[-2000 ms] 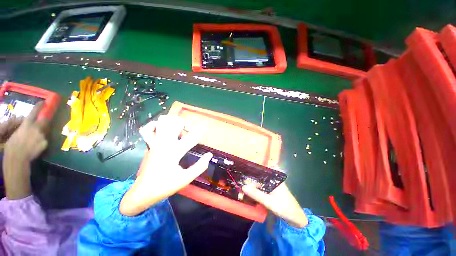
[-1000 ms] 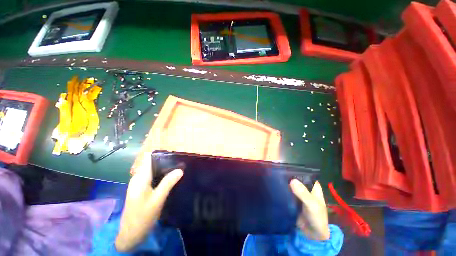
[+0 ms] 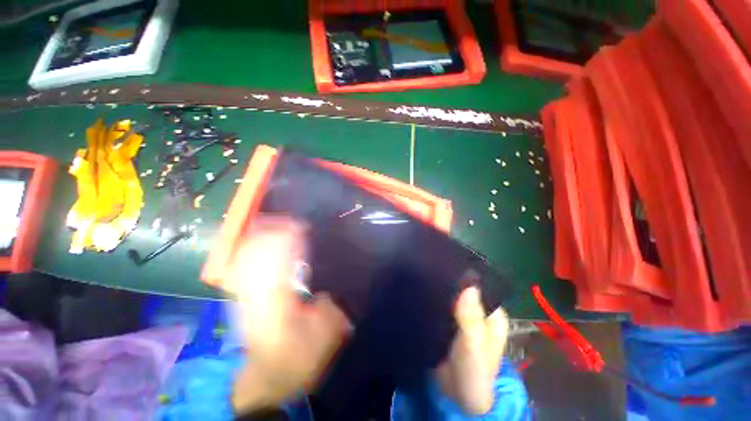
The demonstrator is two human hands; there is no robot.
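The tablet unit (image 3: 370, 238) shows its plain glossy black front and lies tilted over the orange-red foam tray (image 3: 239, 214), whose left and upper rims show around it. My right hand (image 3: 476, 349) grips the tablet's lower right edge, thumb on the black front. My left hand (image 3: 284, 316) is blurred at the tablet's lower left side, fingers bent; whether it grips the tablet is unclear. The tablet's inner side is hidden.
Yellow flex cables (image 3: 107, 189) and black cabled parts (image 3: 185, 164) lie left. Foam trays (image 3: 626, 181) lean in a row at right, near a red-handled tool (image 3: 572, 333). Trayed tablets (image 3: 395, 53) stand on the conveyor behind. A purple sleeve (image 3: 123, 353) is at lower left.
The tablet has gone from showing its open inside to its black front, then moved forward over the tray and turned askew. The neighbour's hand has left the tray at far left.
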